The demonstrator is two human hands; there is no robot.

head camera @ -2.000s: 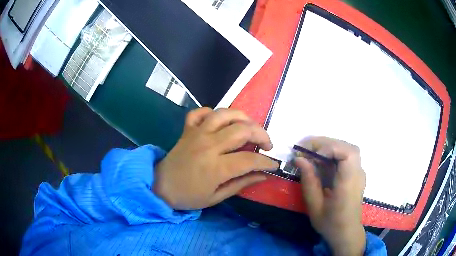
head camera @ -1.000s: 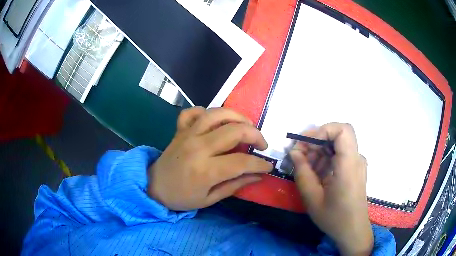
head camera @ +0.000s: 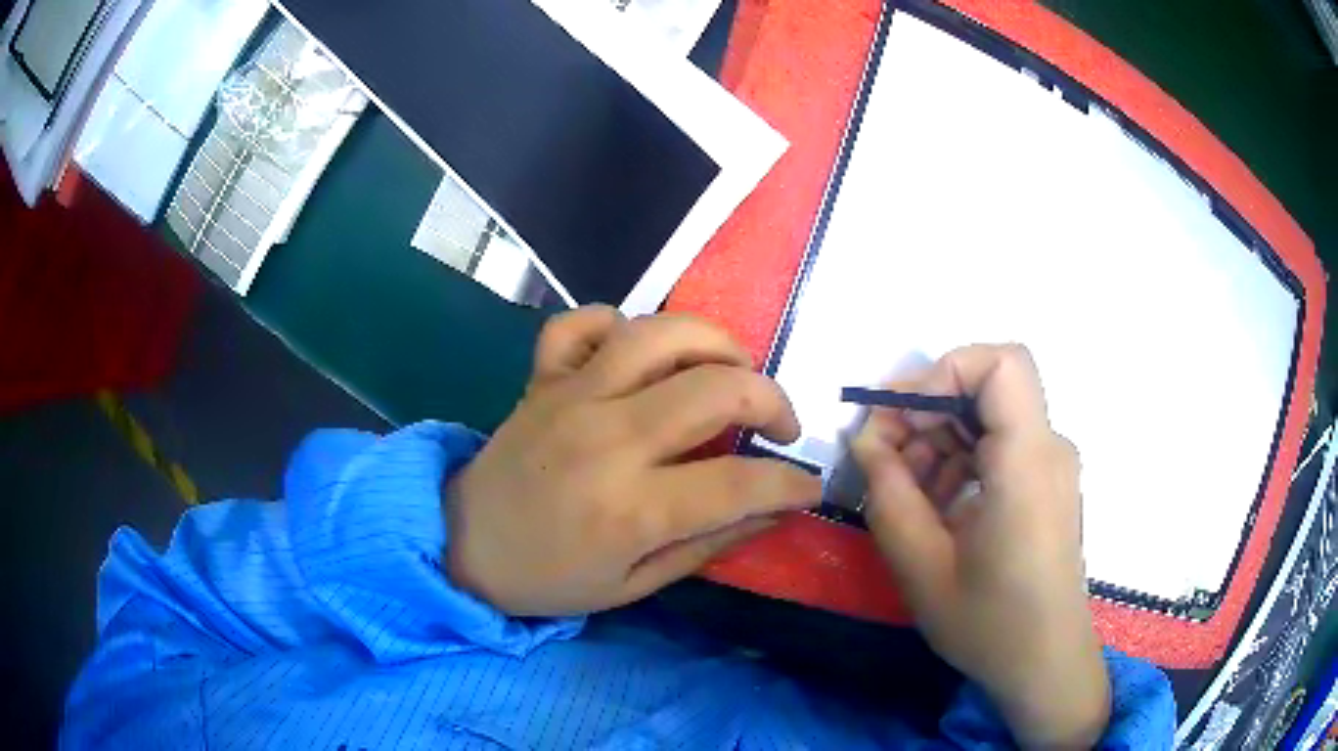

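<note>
A display panel (head camera: 1071, 323), bright white with a thin black frame, lies on a red foam tray (head camera: 734, 279). My left hand (head camera: 624, 470) lies over the panel's near left corner, fingertips on its lower edge, holding nothing that I can see. My right hand (head camera: 983, 514) is over the lower edge, just right of the left fingertips. It grips a thin black strip (head camera: 898, 398) that sticks out leftward between its fingers. A small grey piece (head camera: 845, 481) is at the right thumb and forefinger, on the panel's edge; the fingers partly hide it.
A black tape sheet (head camera: 514, 140) with white border overlaps the foam's left side. Left of it, on the green bench top (head camera: 367, 279), lie a small silver-white piece (head camera: 477, 242) and a ladder-patterned sticker sheet (head camera: 257, 162). White sheets (head camera: 52, 88) are at upper left.
The black strip has gone from slanting to nearly level as my right hand turned and rose slightly. My left hand stays at the corner. The view has shifted slightly.
</note>
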